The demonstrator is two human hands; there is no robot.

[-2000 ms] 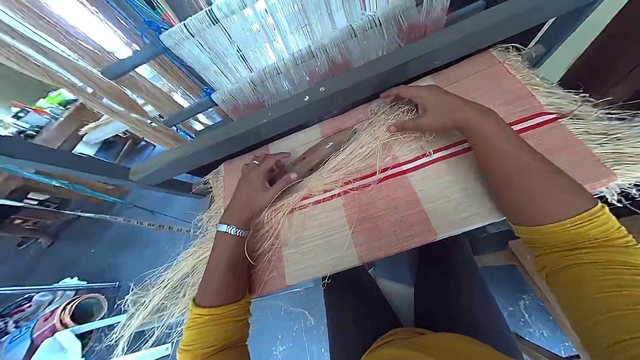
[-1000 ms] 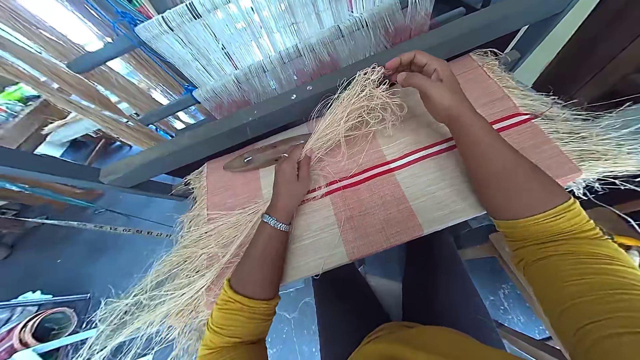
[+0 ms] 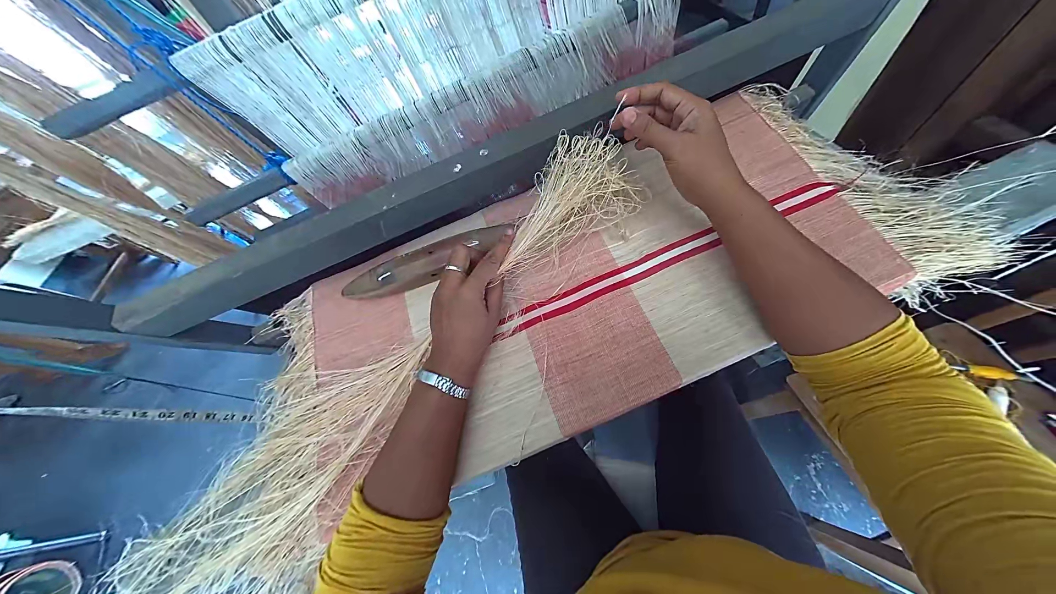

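Note:
My left hand (image 3: 470,301), with a ring and a metal watch band, grips a bundle of pale natural fibres (image 3: 569,206) over the woven cloth. The bundle's looped end fans up to the right and its long tail hangs down left past the wrist. A wooden boat shuttle (image 3: 396,271) lies on the cloth just beyond that hand, touching or close to its fingers. My right hand (image 3: 672,136) pinches a thin strand between thumb and fingertips above the bundle's top. Below both hands spreads the striped pink and cream cloth (image 3: 610,363) with red and white lines.
A dark loom beam (image 3: 330,243) crosses beyond the cloth, with white heddles (image 3: 429,82) behind it. Loose fibre fringe (image 3: 932,214) juts from the cloth's right edge. A measuring tape (image 3: 140,414) stretches at left. Bundled fibres (image 3: 99,206) hang at upper left.
My left hand, flat near the shuttle at first, now grips the fibre bundle. The bundle has been raised from the cloth, and a strand shows at my right fingertips.

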